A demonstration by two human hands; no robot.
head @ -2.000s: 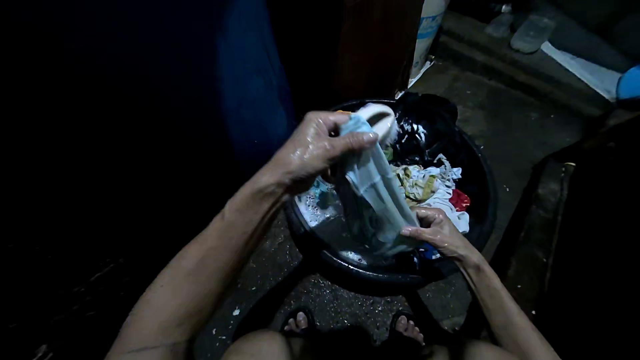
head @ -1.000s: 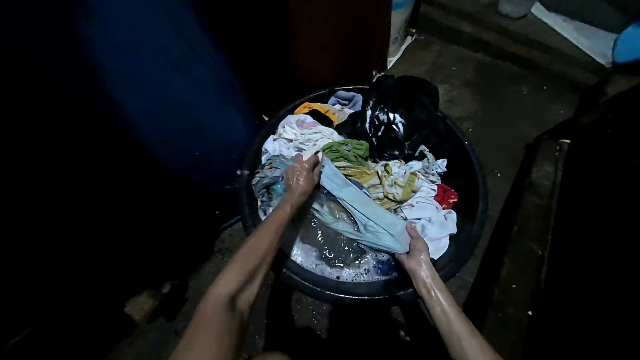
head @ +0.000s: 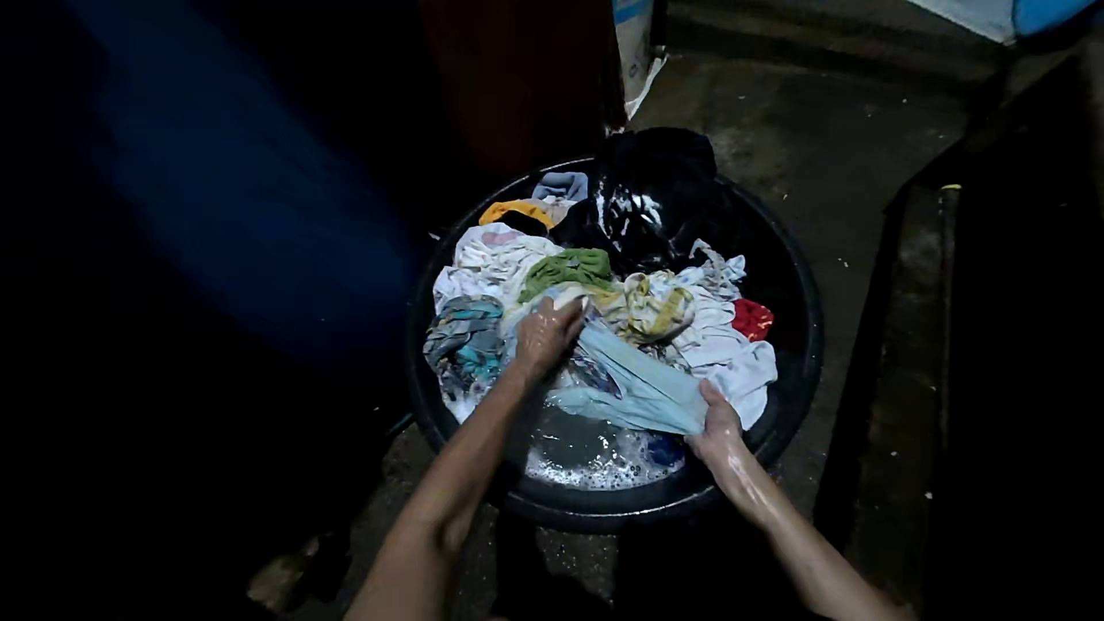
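Note:
A wet light-blue cloth garment (head: 647, 379) is stretched between my hands, low over a round black tub (head: 604, 517). My left hand (head: 548, 336) grips its upper left end beside a green cloth (head: 565, 269). At its lower right end, my right hand (head: 718, 418) holds the edge with the thumb on top. Sudsy water (head: 595, 457) shows in the near part of the tub. Around the garment lie wet white clothes (head: 729, 362), a yellow-patterned cloth (head: 655, 310), a grey and teal cloth (head: 466, 341) and a red cloth (head: 752, 320).
Black wet fabric (head: 647, 198) is heaped at the tub's far side, beside an orange cloth (head: 517, 212). Behind the tub stands a pale container (head: 632, 43). A long ledge or beam (head: 906, 388) runs along the right on the wet floor. The left side is very dark.
Two seconds ago my hands held the light-blue garment raised and hanging above the tub, with a white object near my left hand. The garment is now lower and spread sideways; that object no longer shows.

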